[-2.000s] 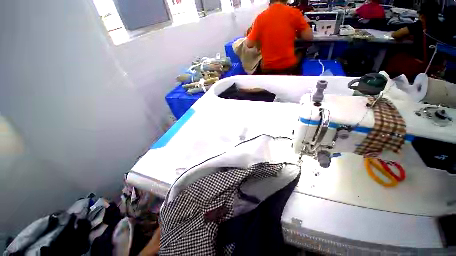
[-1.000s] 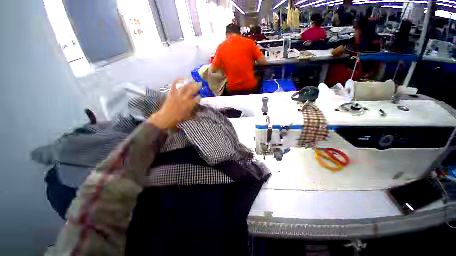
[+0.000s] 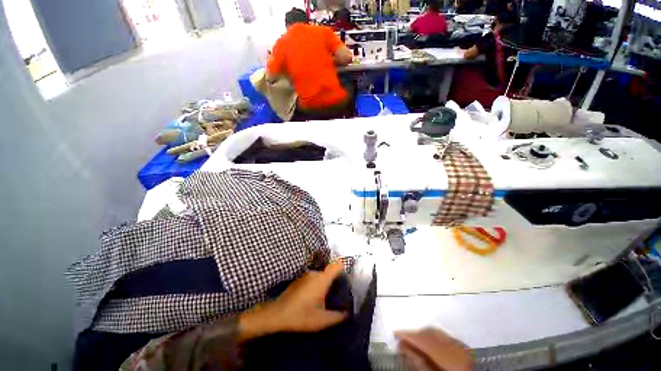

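The black-and-white checked garment [image 3: 254, 224] lies heaped on the table left of the needle, with dark fabric [image 3: 170, 279] between its layers and hanging at the front edge. My left hand [image 3: 301, 301] is on the dark fabric at the garment's right end, thumb and fingers around a dark fold. A light grey strip [image 3: 360, 279] shows just right of it. My right hand [image 3: 435, 349] is low at the table's front edge, blurred and cut off by the frame; whether it holds anything is unclear. The needle area [image 3: 378, 230] of the sewing machine is behind the fabric.
Orange and red scissors [image 3: 478, 239] lie on the machine bed. Brown plaid cloth [image 3: 464, 185] drapes over the machine arm. A black phone [image 3: 607, 291] lies at the right. Tied bundles [image 3: 206, 127] sit on a blue crate. A person in orange [image 3: 308, 65] sits ahead.
The checked garment has come up onto the table in a heap. My left hand has moved from above the heap down to the dark fabric near the needle. My right hand has come into view.
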